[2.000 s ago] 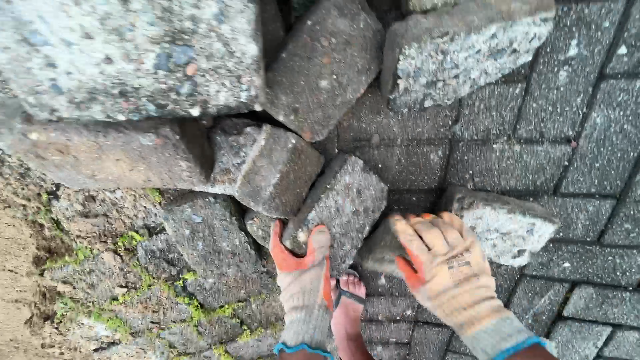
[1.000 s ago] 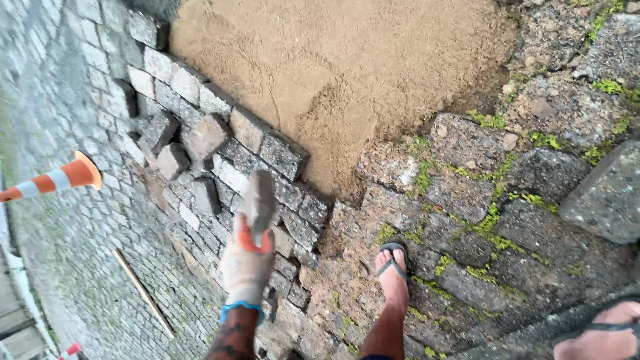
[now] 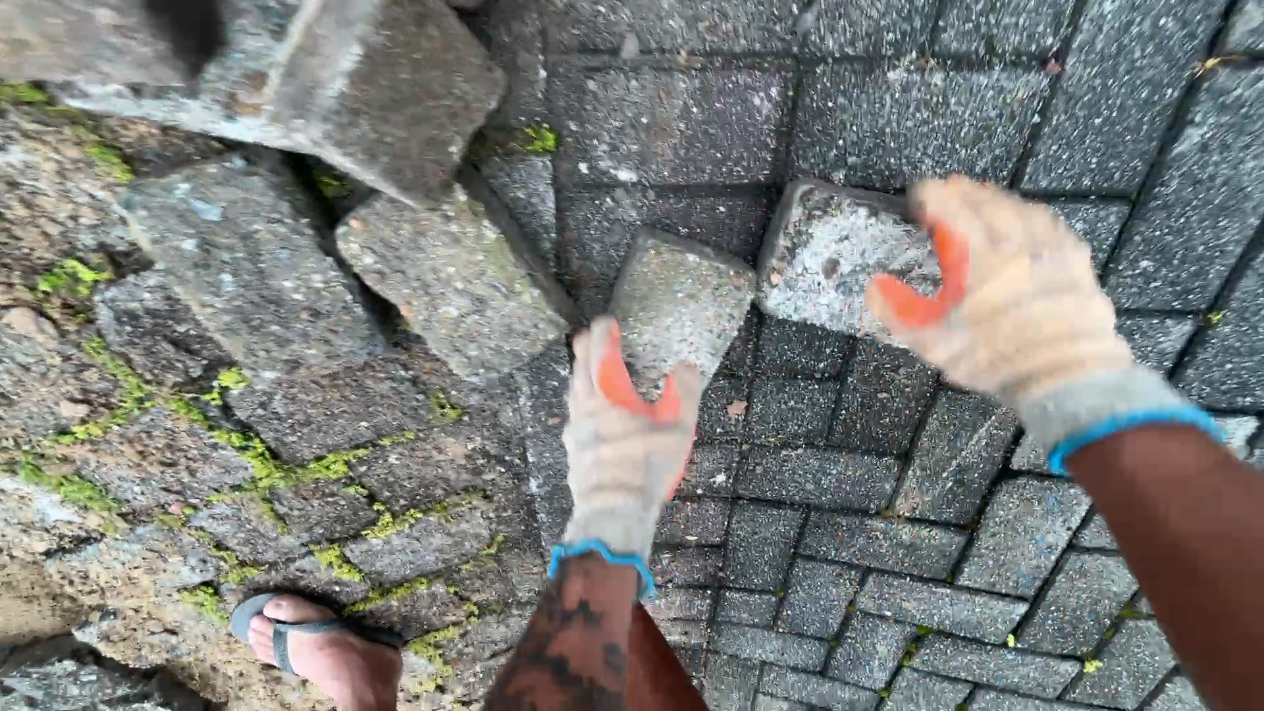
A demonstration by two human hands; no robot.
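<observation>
Both hands wear light knit gloves with orange palms and blue cuffs. My left hand (image 3: 632, 425) has its thumb and fingers spread around the near end of a loose stone paver (image 3: 681, 296); whether it grips the paver is unclear. At the right, my right hand (image 3: 1017, 286) reaches over the right end of a second stone block (image 3: 839, 252), its thumb and fingers spread. Those two stones nearly meet at their corners. Left of my left hand lies another loose stone block (image 3: 454, 281).
Large stone blocks (image 3: 385, 94) are piled at the upper left. Dark paving bricks (image 3: 820, 474) extend on the right; mossy old cobbles (image 3: 296, 494) cover the left. A foot in a flip-flop (image 3: 316, 632) stands at the lower left.
The view has swung from the sand bed and cone back to the loose stones. One second ago my left hand held a stone out over the cobbles; now it is at another stone.
</observation>
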